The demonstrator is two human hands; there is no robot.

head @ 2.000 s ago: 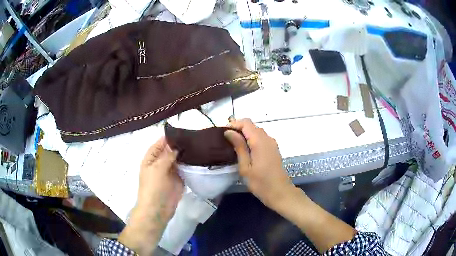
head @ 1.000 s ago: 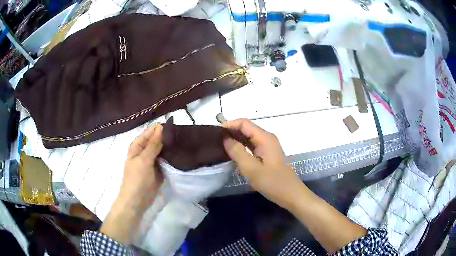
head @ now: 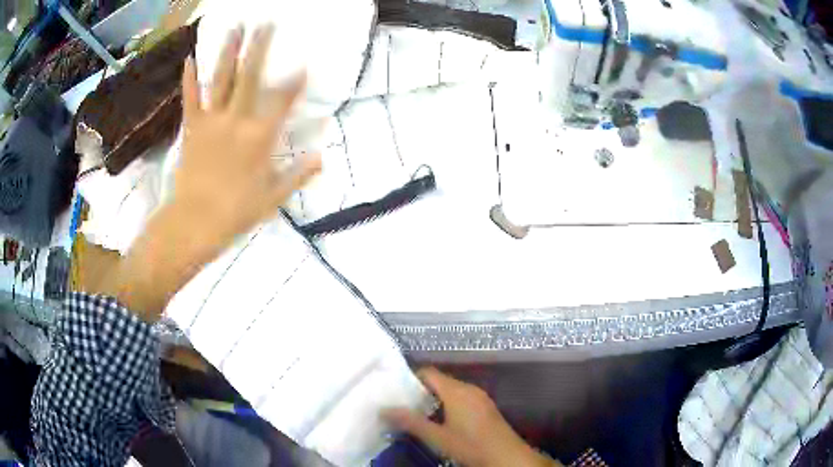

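A white, stitched padded sleeve (head: 292,337) runs from the table's left over its front edge. My right hand (head: 457,415) grips its lower end at the bottom centre. My left hand (head: 228,146) is blurred, fingers spread, over the white quilted fabric (head: 365,137) at the upper left; whether it presses on the fabric is unclear. A dark strip (head: 370,208) lies on the white fabric. Part of the brown panel (head: 137,100) shows left of my left hand, and a brown piece (head: 452,20) lies at the top. The palm-sized brown piece cannot be made out.
The sewing machine (head: 639,46) with a blue stripe stands at the upper right. Brown scraps (head: 722,256), a dark pad (head: 683,120) and a black cord (head: 753,219) are on the right. A measuring tape (head: 566,333) follows the front edge. White quilted fabric (head: 753,397) hangs lower right.
The large brown panel no longer lies spread out; white quilted fabric shows there. My left hand let go of the small brown piece and moved up. My right hand moved down to the sleeve end.
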